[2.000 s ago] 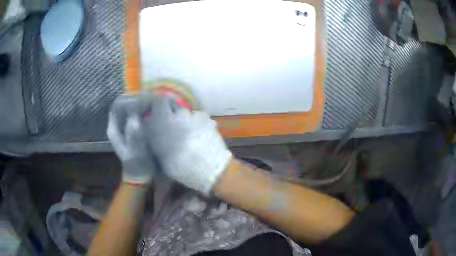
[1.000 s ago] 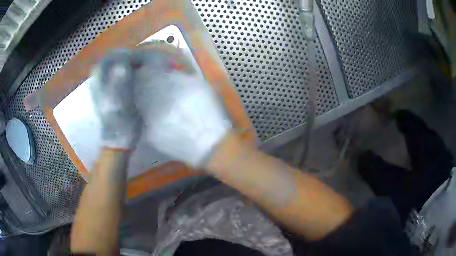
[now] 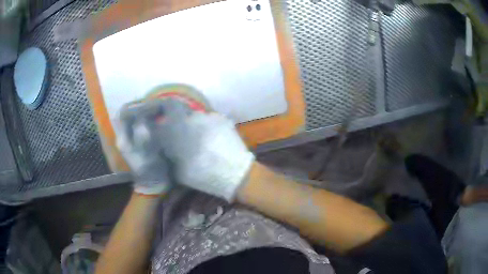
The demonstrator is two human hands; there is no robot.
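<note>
A silver-white metal panel [image 3: 198,59] with two small dark holes at its top right corner lies flat on the orange-bordered fixture [image 3: 291,69]. A grey and red sander [image 3: 179,96] rests at the panel's lower left part, mostly hidden under my gloves. My right hand [image 3: 206,144], in a grey-white knit glove, is closed over the sander. My left hand [image 3: 144,144], gloved too with a reddish cuff edge, is closed on the sander's left side, against my right hand. Both hands are somewhat blurred, and their fingertips are hard to make out.
The perforated metal bench [image 3: 337,69] surrounds the fixture. A light blue round stack [image 3: 30,76] lies left of it. A hose, blurred, crosses the bench's front edge on the right. My patterned apron [image 3: 230,235] is below. Part of another person [image 3: 471,230] shows at the lower right.
Both hands and the sander have moved from the panel's upper right part, near the holes, to its lower left part. The view has also turned, so the fixture appears less tilted.
</note>
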